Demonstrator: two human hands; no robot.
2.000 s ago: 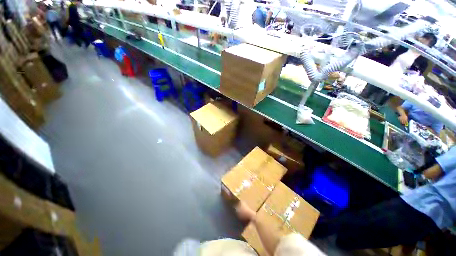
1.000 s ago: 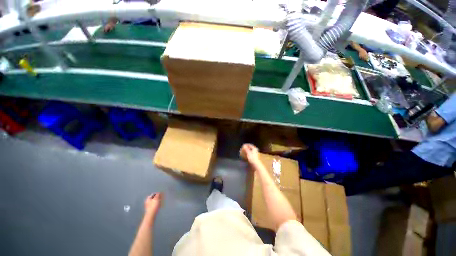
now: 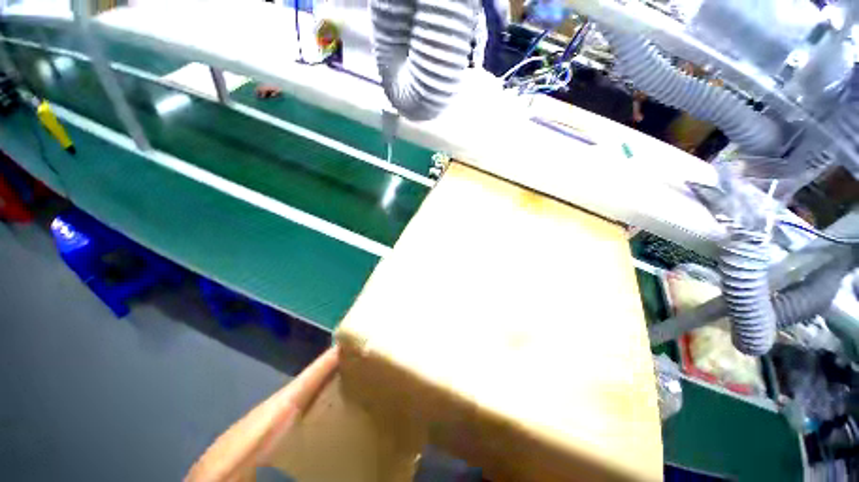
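Note:
A large brown cardboard carton [image 3: 509,320] fills the middle of the view, its plain top facing me, over the green conveyor belt [image 3: 283,273]. My left hand [image 3: 273,414] reaches in from the bottom left, and its fingers are against the carton's near left side, just below the top corner. The fingertips are partly hidden by the carton. My right hand is not in view. Whether the carton's base rests on the belt is hidden.
Another carton [image 3: 325,438] stands below, behind my left hand. Blue stools [image 3: 99,264] are under the belt at left. A yellow tool [image 3: 55,127] lies on the belt. Grey ribbed hoses [image 3: 749,282] hang at right near a red tray of pale parts [image 3: 721,353]. A white shelf [image 3: 556,141] runs behind.
The view has come closer to the carton, which now looks much larger. My left hand has moved up from over the floor to its side. My right hand has gone out of view.

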